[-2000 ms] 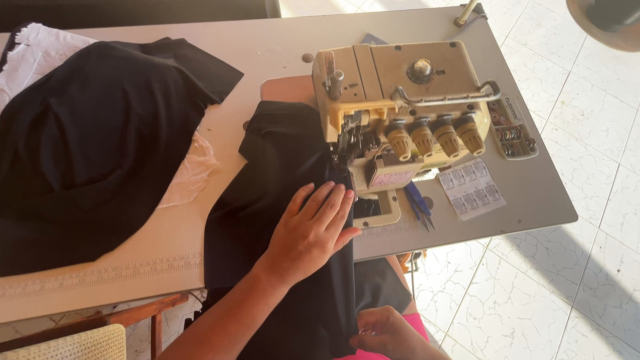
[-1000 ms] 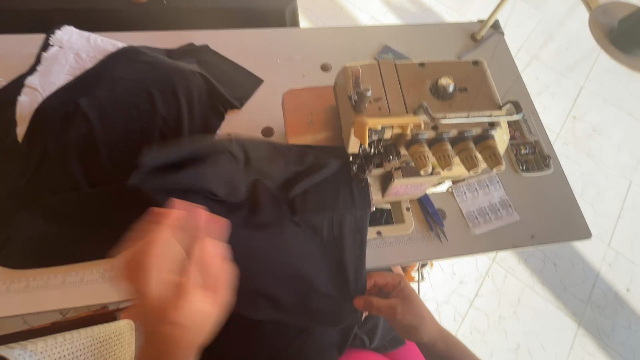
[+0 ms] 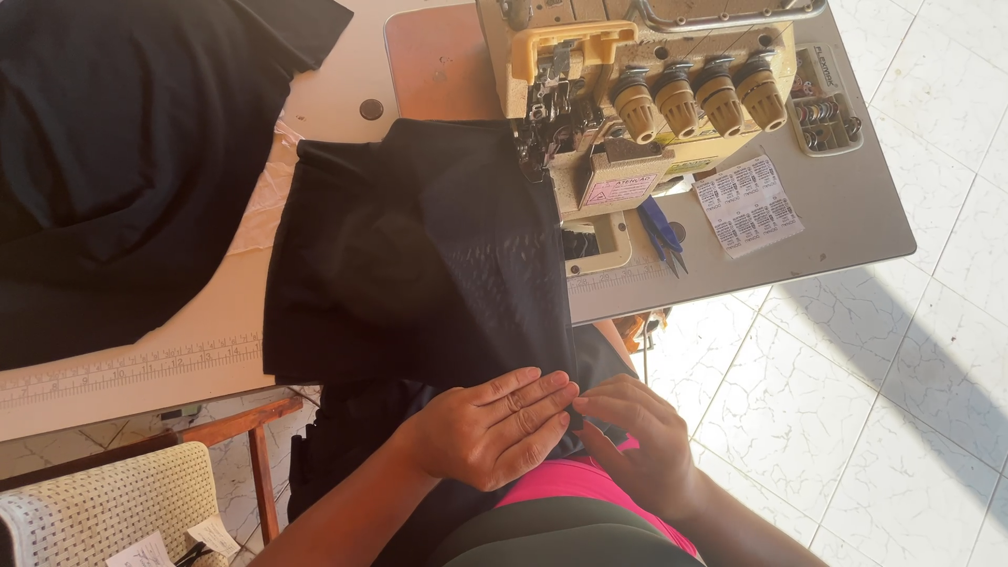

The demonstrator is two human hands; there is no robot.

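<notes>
Black fabric (image 3: 425, 252) lies over the front of the sewing table, its right edge running up to the needle area of an overlock sewing machine (image 3: 646, 94). My left hand (image 3: 500, 429) rests on the fabric's lower right edge, fingers together and extended. Close beside it, my right hand (image 3: 638, 441) pinches the same edge between thumb and fingers. The fabric hangs over the table's front edge toward my lap. A second pile of black fabric (image 3: 134, 157) covers the left of the table, with pale fabric (image 3: 268, 197) showing from under it.
Blue thread snips (image 3: 661, 232) and a printed label sheet (image 3: 752, 206) lie right of the machine, near a compartment tray of bobbins (image 3: 825, 110). A ruler scale (image 3: 134, 374) runs along the table's front edge. A woven-seat chair (image 3: 118, 496) with a wooden frame stands at lower left.
My left hand has moved from the fabric on the table down to the edge beside my right hand. The fabric's left part now lies spread out, where it was lifted a second ago. The view is closer.
</notes>
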